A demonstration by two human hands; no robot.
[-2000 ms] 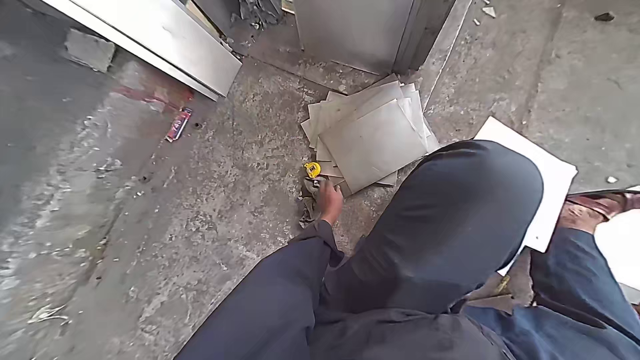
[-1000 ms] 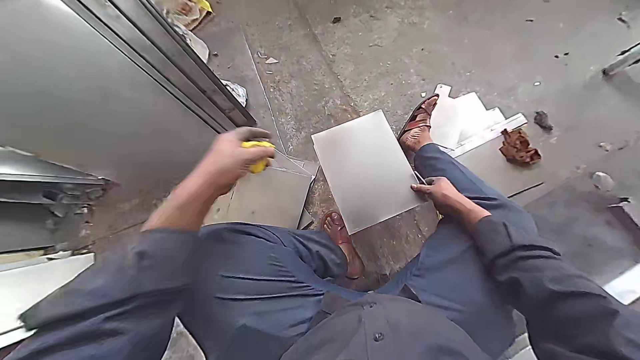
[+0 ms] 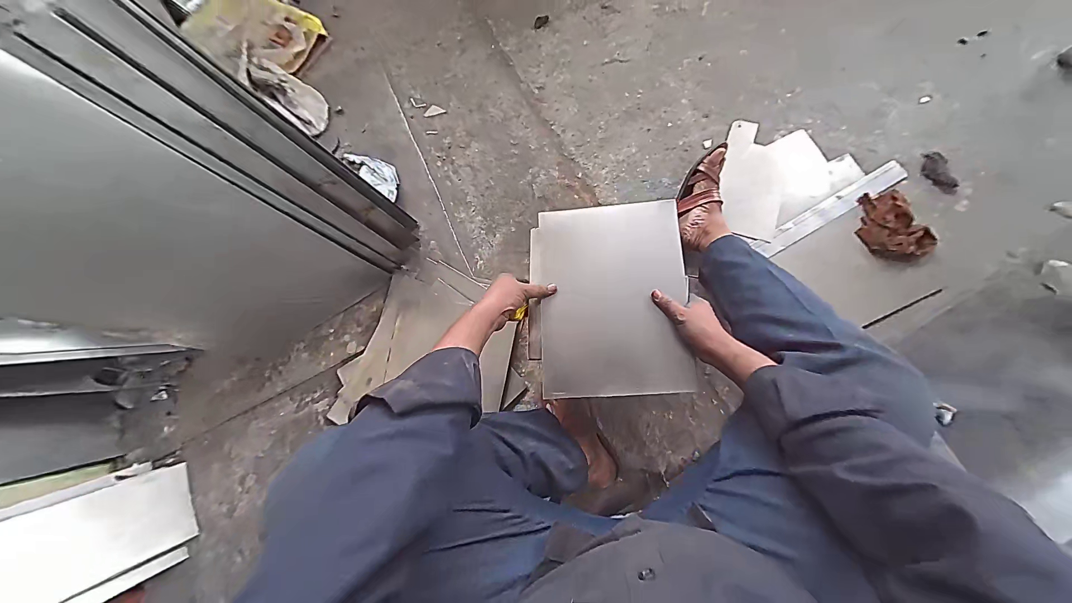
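Note:
Between my hands is a flat rectangular metal sheet (image 3: pixel 615 310), with edges of other sheets showing beneath it. My left hand (image 3: pixel 508 300) has its index finger or thumb on the sheet's left edge, and a yellow tape measure (image 3: pixel 519 313) sits mostly hidden under that hand. My right hand (image 3: pixel 693 325) grips the right edge, thumb on top and the other fingers out of sight. More flat sheets (image 3: pixel 427 335) lie on the floor to the left, partly under my left forearm.
A large metal panel with channelled edges (image 3: pixel 167 209) stands at the left. White strips (image 3: pixel 100 536) lie lower left. Cut sheet pieces (image 3: pixel 754 188), a metal strip (image 3: pixel 829 209) and a crumpled brown cloth (image 3: pixel 896 226) lie beyond my sandalled foot. Plastic bags (image 3: pixel 260 33) lie upper left.
My left hand, raised with the yellow tape measure one second ago, has come over to the sheet's left edge. The view has swung widely since two seconds ago.

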